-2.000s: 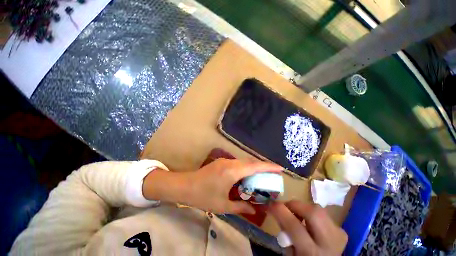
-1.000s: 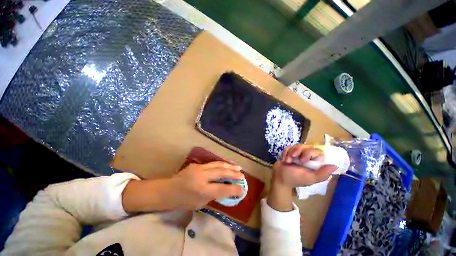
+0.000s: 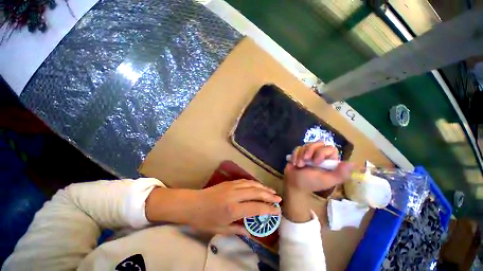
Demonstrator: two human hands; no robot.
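Observation:
My left hand [image 3: 225, 206] holds a pale teal-grey spoked fan housing [image 3: 262, 222] on the red-brown assembly fixture [image 3: 229, 173], fingers over its upper side. The spokes face up. My right hand [image 3: 312, 172] is raised over the lower right part of the black parts tray [image 3: 270, 122] and grips a white-handled hand tool [image 3: 324, 163], its end pointing left. The heap of tiny white parts [image 3: 318, 136] in the tray is partly hidden behind this hand.
A yellowish pot with white top [image 3: 377, 191] and a white wipe [image 3: 345, 214] stand right of my hand. A blue bin [image 3: 365, 250] holds dark parts. Bubble wrap [image 3: 127, 79] covers the left. A metal upright [image 3: 402, 63] crosses before the green conveyor [image 3: 296, 32], which carries housings.
My right hand has left the housing and moved up to the tray with the tool. My left hand has lowered the housing to the fixture and its spokes now show.

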